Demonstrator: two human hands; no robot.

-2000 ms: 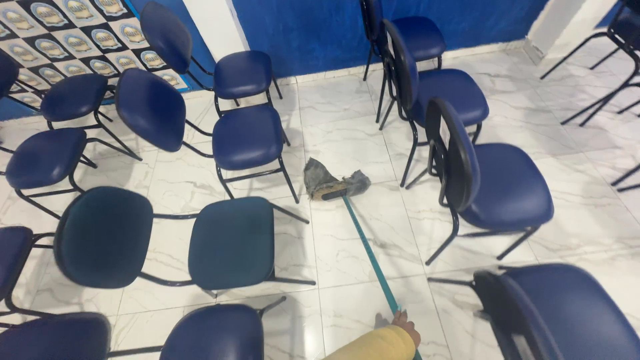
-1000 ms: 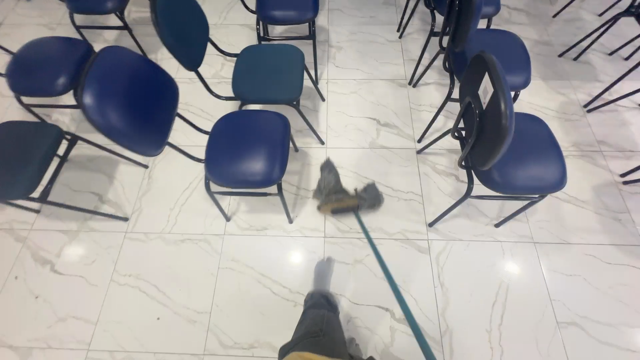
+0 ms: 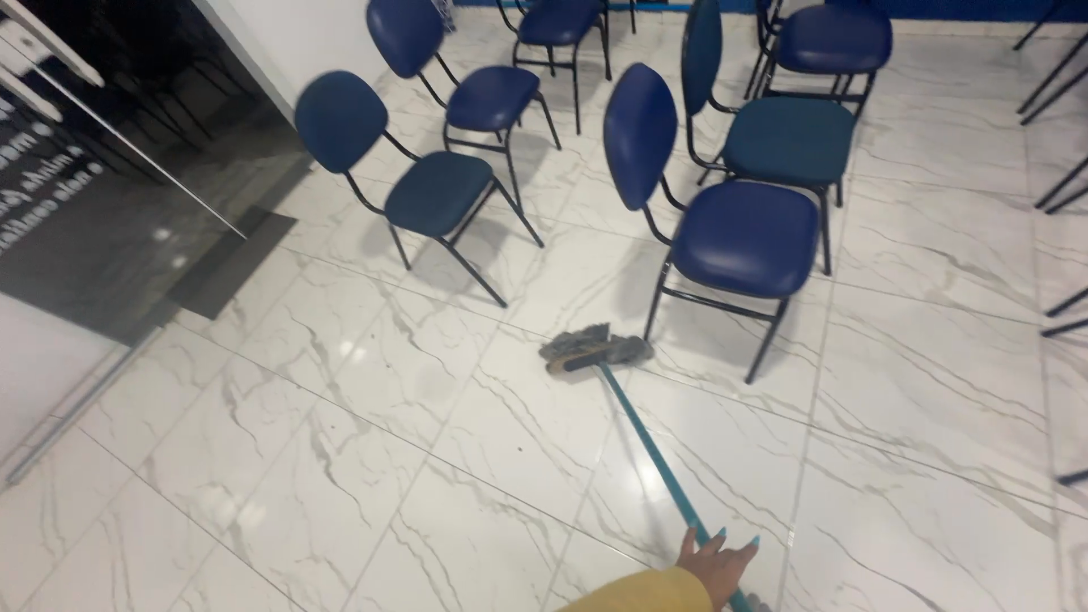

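A grey floor cloth [image 3: 582,342] is draped around the head of a push broom or squeegee [image 3: 586,360], which lies on the tiled floor beside a chair's front leg. Its long teal handle [image 3: 650,446] slants down to the lower right. My left hand [image 3: 718,568], below a yellow sleeve, is on the handle near the bottom edge, with several fingers partly extended over it. I do not see my right hand. A small blurred grey shape touches the bottom edge beside the handle; what it is, I cannot tell.
Blue padded chairs [image 3: 748,238] and dark teal ones [image 3: 442,194] with black metal legs stand ahead. A dark glass door [image 3: 153,170] with white lettering is at left, a dark mat [image 3: 234,263] at its foot. More chair legs show at the right edge.
The view has swung a lot, bringing the glass door in. The cloth-covered head, out on the floor one second ago, is now beside a chair leg. My left hand is back in view.
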